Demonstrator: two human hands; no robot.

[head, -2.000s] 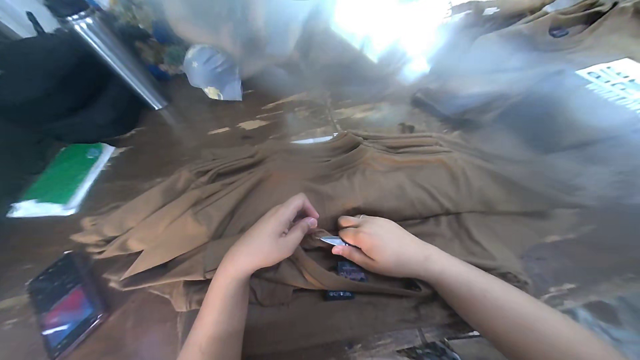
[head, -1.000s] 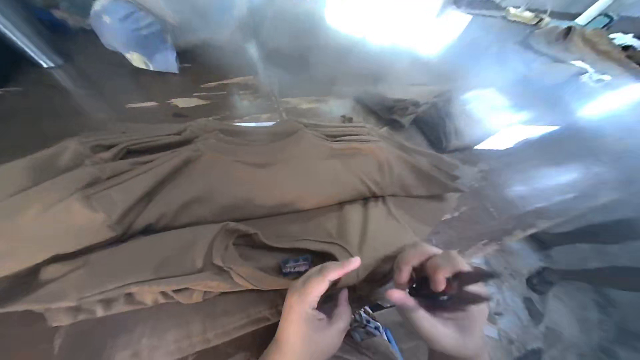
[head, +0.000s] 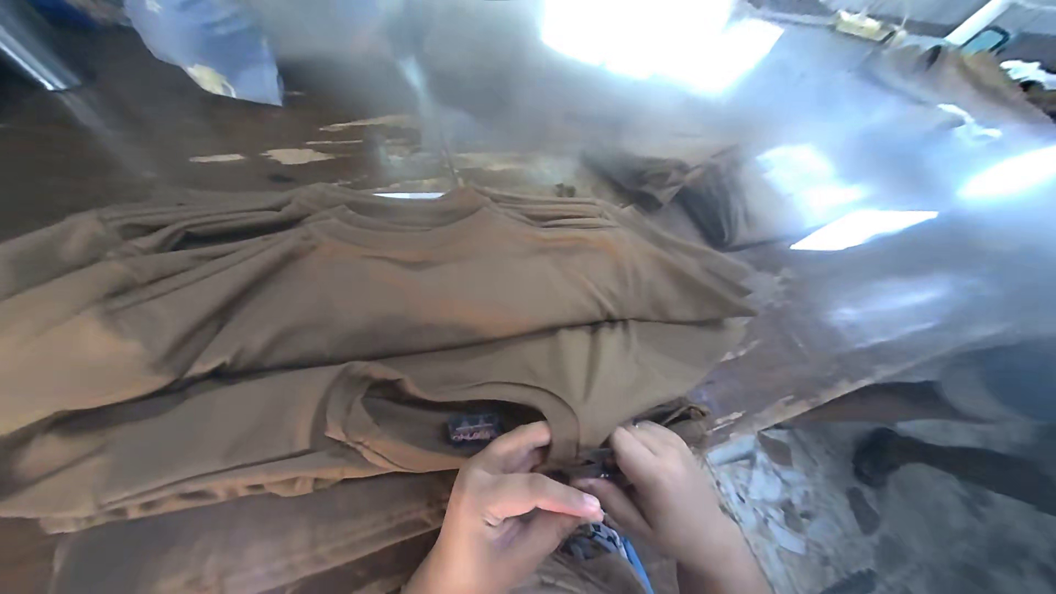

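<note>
Brown T-shirts (head: 396,285) lie stacked and overlapping across the table. The nearest one shows its round neckline (head: 371,412), with a dark neck label (head: 473,429) inside it. My left hand (head: 516,503) is at the right end of that neckline, its thumb and forefinger around the ribbed collar edge. Close beside it, my right hand (head: 652,478) has curled fingers on a small dark item at the shirt's shoulder; what it is, I cannot tell. A blue strip of material (head: 631,561) shows below, between the hands.
A metal flask (head: 37,49) and a translucent plastic bag (head: 210,54) are at the upper left. Darker folded cloth (head: 701,194) lies beyond the shirts. Past the table's right edge (head: 784,408), scraps (head: 763,487) litter the floor, near a person's leg (head: 957,466).
Both hands have moved from the front of the neckline to its right end. The dark tool seen in my right hand a second ago no longer shows clearly. The view has shifted to the right.
</note>
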